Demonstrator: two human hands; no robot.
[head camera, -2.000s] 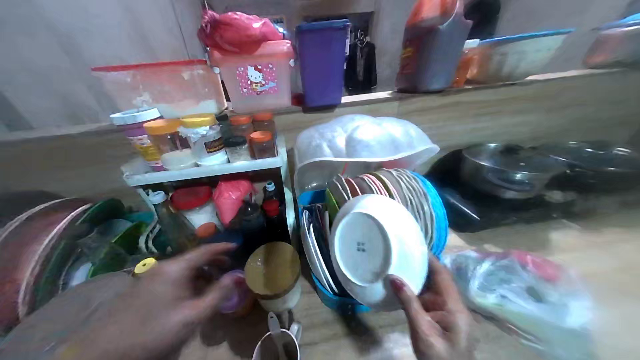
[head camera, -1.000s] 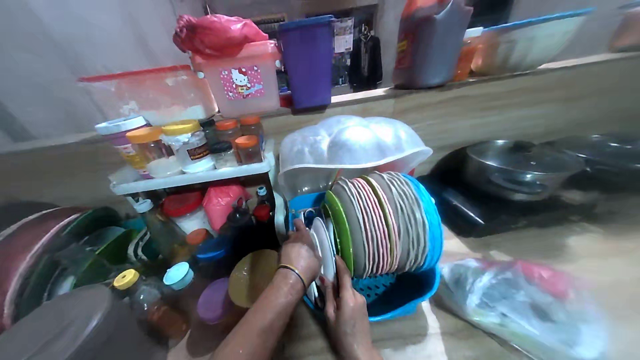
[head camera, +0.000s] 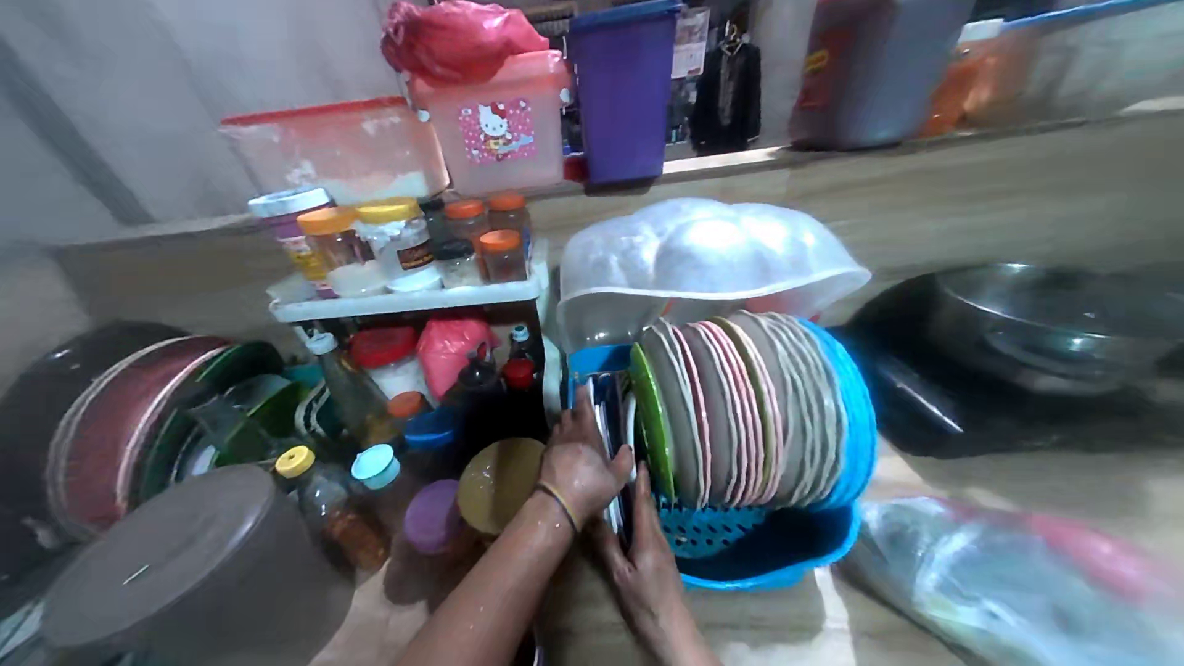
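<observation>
A blue plastic dish basket (head camera: 768, 575) holds a row of upright plates (head camera: 740, 412), with a green plate (head camera: 653, 421) at their left end. Left of it, dark and white dishes (head camera: 610, 416) stand on edge in the basket's narrow left part. My left hand (head camera: 581, 462), a band at its wrist, presses against these dishes from the left. Against their near side lies my right hand (head camera: 638, 555), fingers pointing away from me. Both hands touch the dishes; the fingertips are partly hidden, and whether they grip is not clear.
A white rack (head camera: 416, 301) with jars stands behind on the left, near lidded bottles (head camera: 342, 518) and a large round lidded container (head camera: 185, 573). A translucent plastic cover (head camera: 712, 250) sits behind the basket. To the right are a pan (head camera: 1036, 324) on a dark stove and a plastic bag (head camera: 999, 573).
The white plate that my right hand held two seconds ago is no longer in that hand. Both hands have come together at the basket's left part. The green plate now shows at the row's end.
</observation>
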